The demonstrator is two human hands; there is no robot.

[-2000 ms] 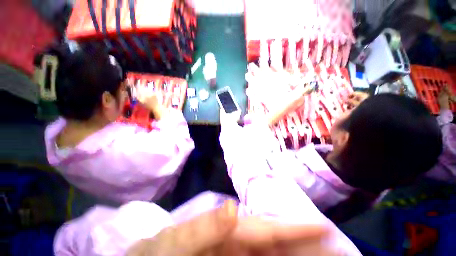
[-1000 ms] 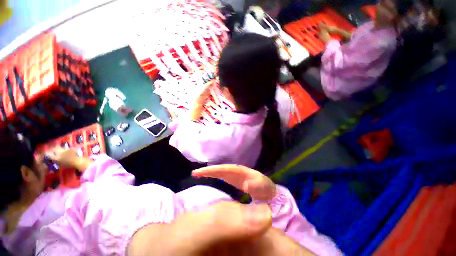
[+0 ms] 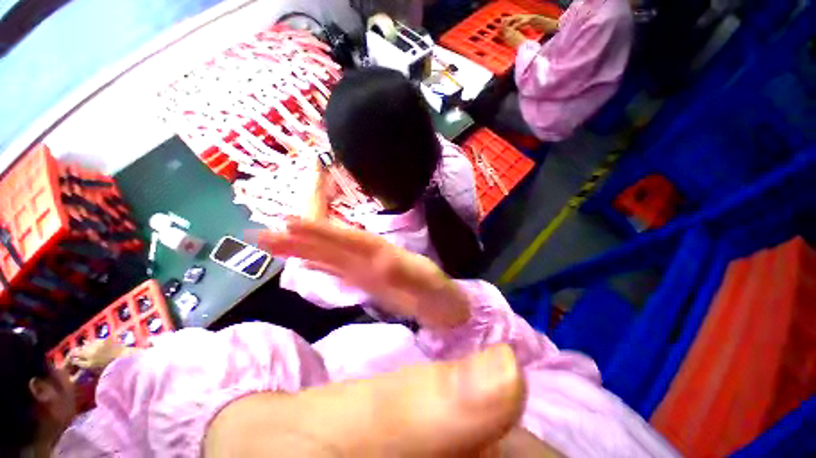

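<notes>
My left hand (image 3: 385,407) is large and blurred at the bottom, thumb upward, with its fingers hidden or cut off by the lower edge; no object shows in it. My right hand (image 3: 376,268) is above it, fingers stretched to the left, and looks empty. Neither hand touches the bench. Beyond my right hand a smartphone (image 3: 240,257) with a light edge lies on the dark green mat (image 3: 183,188). Small dark watch heads (image 3: 190,288) and a white bottle (image 3: 168,225) lie left of it.
An orange compartment tray (image 3: 159,309) is before a person at lower left, below a tray stack (image 3: 38,201) with black straps. Pink watches (image 3: 259,98) cover trays before another person (image 3: 380,134). A tape dispenser (image 3: 394,45) is beyond. Blue frames and an orange crate (image 3: 743,349) are right.
The view has turned to the right, so the bench has shifted left and more floor shows. My right hand has risen clear of my left and its fingers now stretch out.
</notes>
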